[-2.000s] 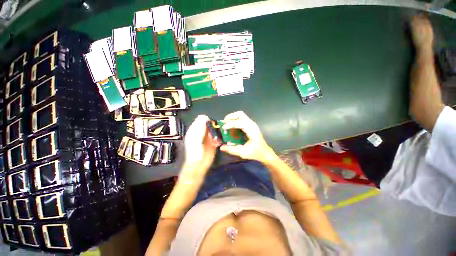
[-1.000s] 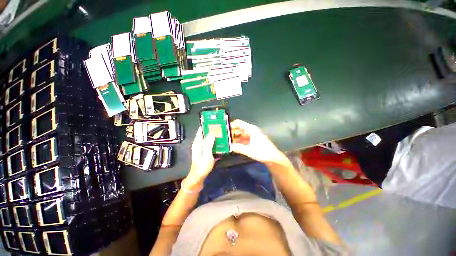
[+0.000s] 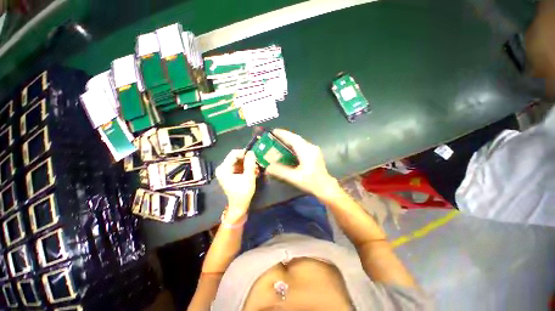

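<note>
A part-assembled phone, a green board with a pale square seated in a dark frame, is held tilted between my two hands above the bench's front edge. My left hand grips its left edge with thumb and fingers. My right hand holds its right side, the fingers behind or along the edge and the thumb low over the board. My fingers hide parts of the frame's edges.
Front frames lie in piles at left, beside glossy black trays. Stacked boards with screens and a fanned row lie behind. Another part-assembled phone lies at right. A person's sleeve is at far right.
The held phone has turned from nearly upright to a slant, its top leaning left. My left fingers are now at its left edge. The view has shifted, and the neighbour's arm shows at upper right.
</note>
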